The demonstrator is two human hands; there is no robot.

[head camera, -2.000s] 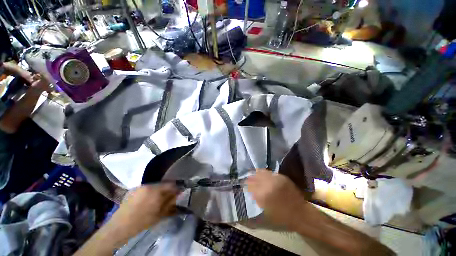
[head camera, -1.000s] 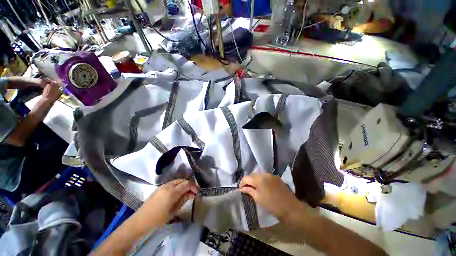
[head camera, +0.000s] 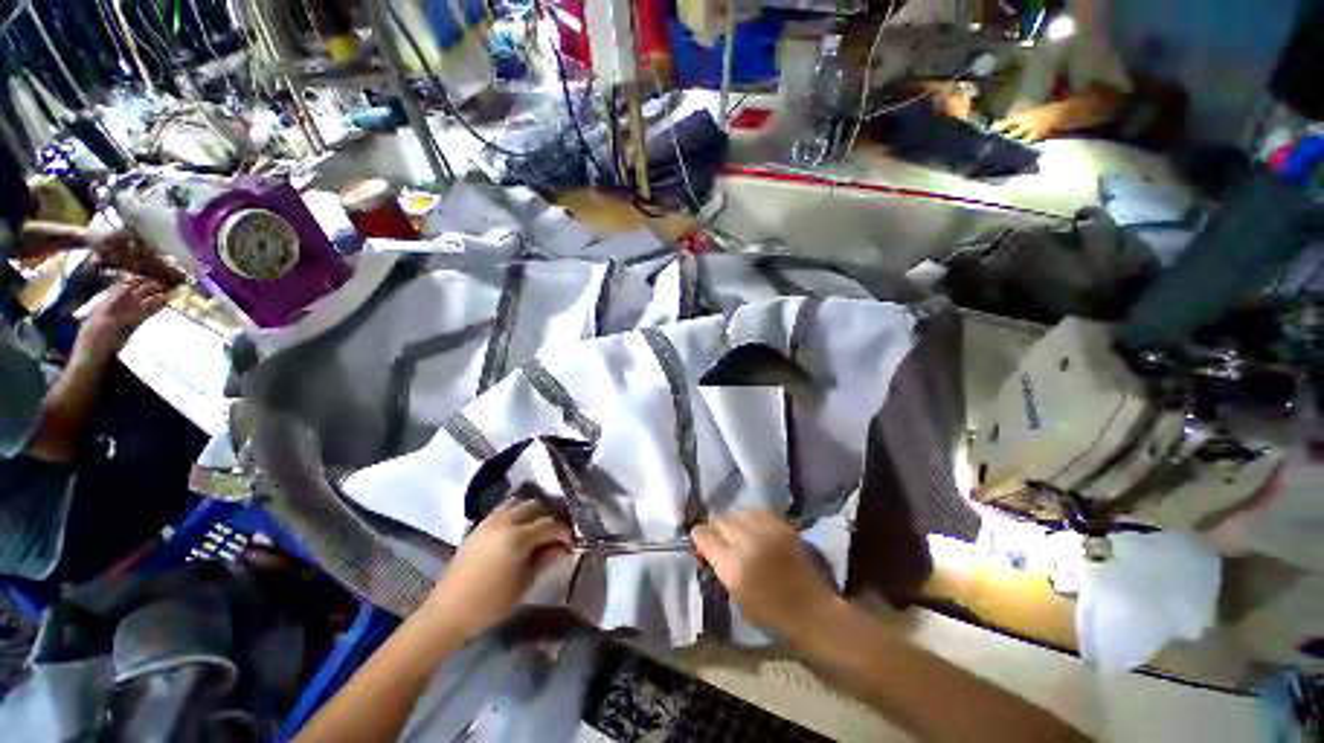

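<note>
A large garment piece [head camera: 624,378] lies spread inside up over the table, its pale side crossed by dark grey stripes, with brown-grey ribbed cloth at its edges. My left hand [head camera: 508,559] pinches the garment's near edge. My right hand [head camera: 762,573] pinches the same edge a short way to the right. A narrow dark seam runs between the two hands, with a pale flap hanging below it. The fingertips are partly hidden by the cloth.
A cream sewing machine head [head camera: 1060,414] stands at right, with lit needle area and a white cloth scrap [head camera: 1147,595]. A purple fan-like device [head camera: 262,250] stands at back left. Dark garments [head camera: 160,639] lie lower left by a blue basket [head camera: 337,671]. Other people's arms show at left and back right.
Both hands have come from blurred motion to gripping the near edge. The band between them now looks narrower than a second ago. The whole view has shifted slightly.
</note>
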